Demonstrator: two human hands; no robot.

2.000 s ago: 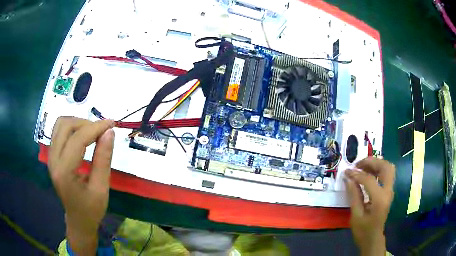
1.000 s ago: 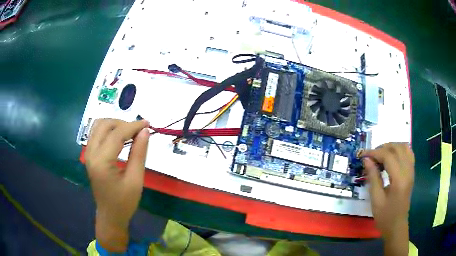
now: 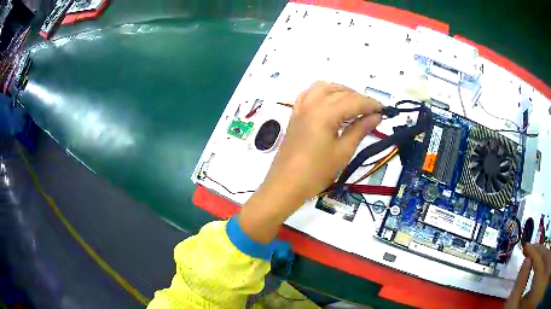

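The white chassis plate (image 3: 314,51) lies tilted in view, with a blue mainboard (image 3: 417,202) and its black fan (image 3: 490,164). My left hand (image 3: 320,136) is over the plate's left part. Its thumb and forefinger pinch a small black cable plug (image 3: 390,111) beside the black cable loop, left of the board's top corner. The thick black cable (image 3: 374,148) and the red wires (image 3: 371,189) run below my fingers. My right hand (image 3: 531,274) is at the lower right, cut off by the edge, its fingertips just below the right speaker (image 3: 528,229); whether it grips anything is unclear.
Red-orange foam (image 3: 308,250) shows under the plate's edges on the green bench (image 3: 151,72). A small green circuit board (image 3: 240,128) and the left speaker (image 3: 267,135) sit at the plate's left. Other parts lie at the far upper left. A grey aisle with a yellow line is at lower left.
The view has swung left, so the plate sits further right. My left hand has moved from the lower left wires up to the black plug. My right hand has drawn back from the board's corner wires.
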